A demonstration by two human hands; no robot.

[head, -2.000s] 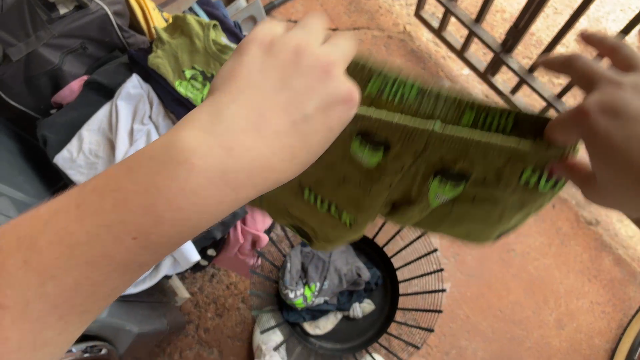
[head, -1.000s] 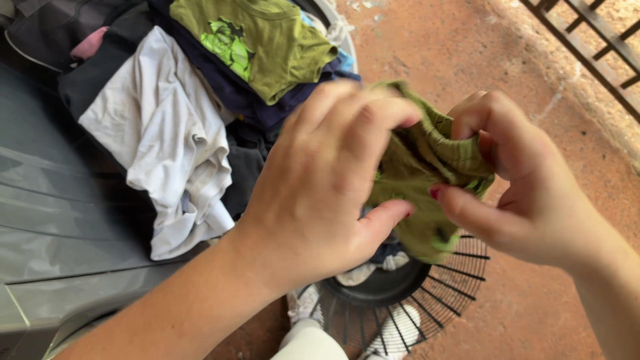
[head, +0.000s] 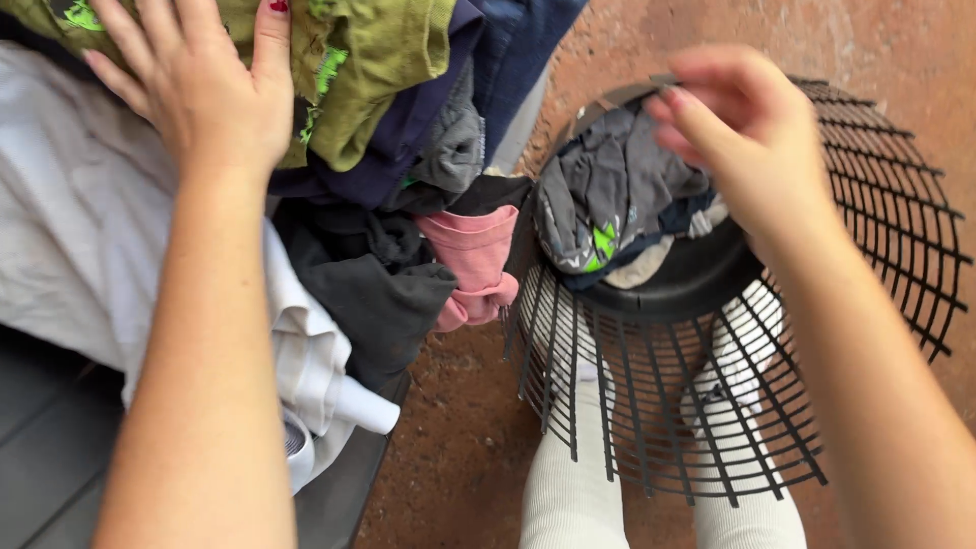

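Observation:
My left hand (head: pixel 198 84) lies flat, fingers spread, on olive-green garments (head: pixel 374 76) with bright green prints at the top left. Over the rim of a black wire-mesh basket (head: pixel 671 396) hovers my right hand (head: pixel 732 130), its fingers partly curled and holding nothing that shows. Inside the basket are a dark grey garment (head: pixel 610 175) with a green print and a few dark blue and pale pieces. Navy cloth (head: pixel 412 130) lies beneath the olive garments, and a pink garment (head: pixel 476 259) hangs beside the basket.
White cloth (head: pixel 69 206) and black cloth (head: pixel 374 297) drape over a dark grey surface (head: pixel 335 503) at the left. My legs in white ribbed leggings (head: pixel 576 465) and my shoes show below and through the mesh. The floor (head: pixel 450 435) is reddish and rough.
The olive shorts, held between both hands earlier, have left my right hand. My left hand has moved left onto the olive clothes on the pile. The view has shifted closer over pile and basket.

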